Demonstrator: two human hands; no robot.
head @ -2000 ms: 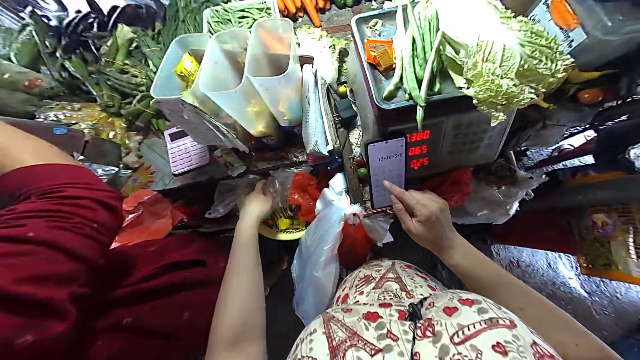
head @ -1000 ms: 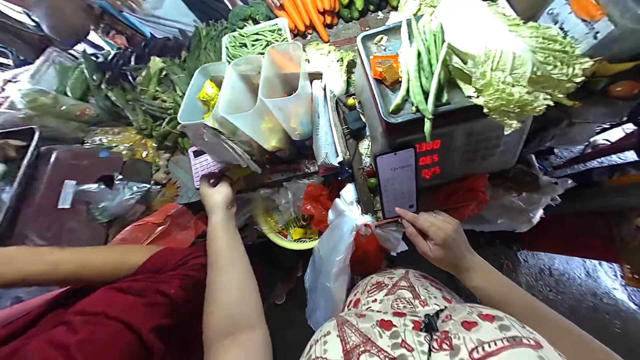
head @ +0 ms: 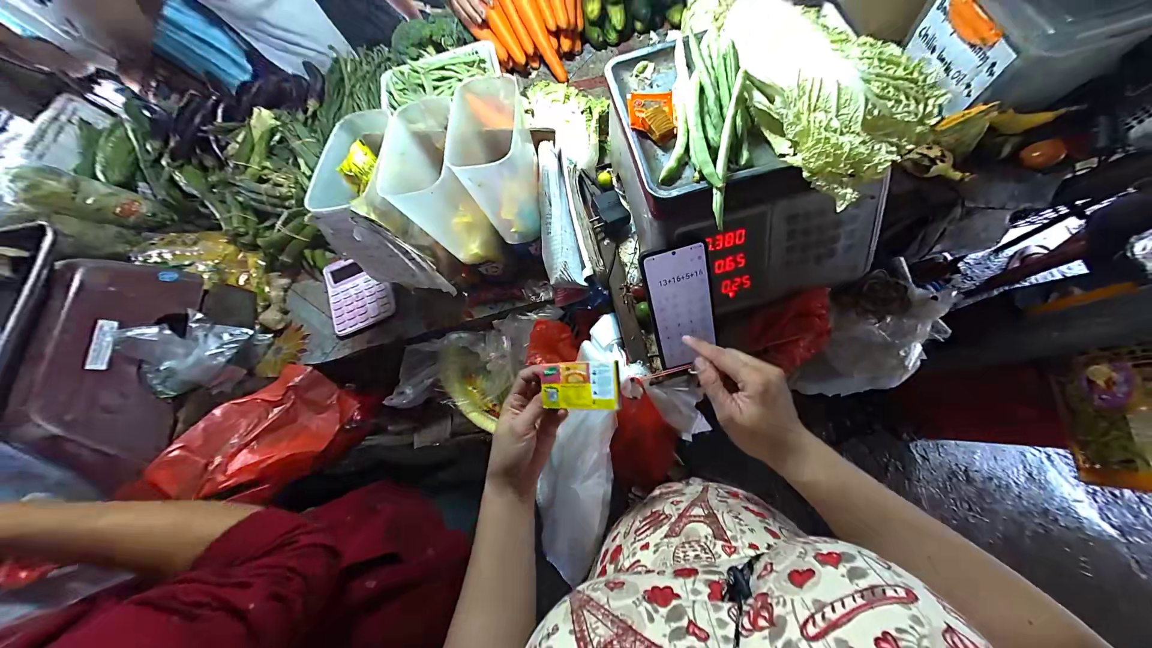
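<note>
My left hand [head: 524, 423] holds a small yellow printed packet [head: 580, 385] by its left end, in front of hanging plastic bags. A fingertip of my right hand [head: 747, 396] touches the lower screen of a smartphone [head: 677, 301] showing a calculator. The phone stands propped against the front of a digital scale [head: 792, 243] with red lit figures. On the scale's tray [head: 666, 191] lie green beans [head: 706, 108], an orange packet [head: 652, 117] and napa cabbage [head: 837, 99]. A pink calculator [head: 357, 297] lies to the left.
Clear plastic containers [head: 495, 162] stand behind my left hand. A yellow-rimmed basket [head: 468, 396], a white plastic bag [head: 576, 486] and red bags [head: 261, 432] are near the stall edge. A person's dark red sleeve [head: 270, 576] is close at left. Carrots [head: 531, 31] lie at the back.
One second ago my left hand was at the pink calculator; now it is nearer the middle, holding the yellow packet. My right hand stays at the phone.
</note>
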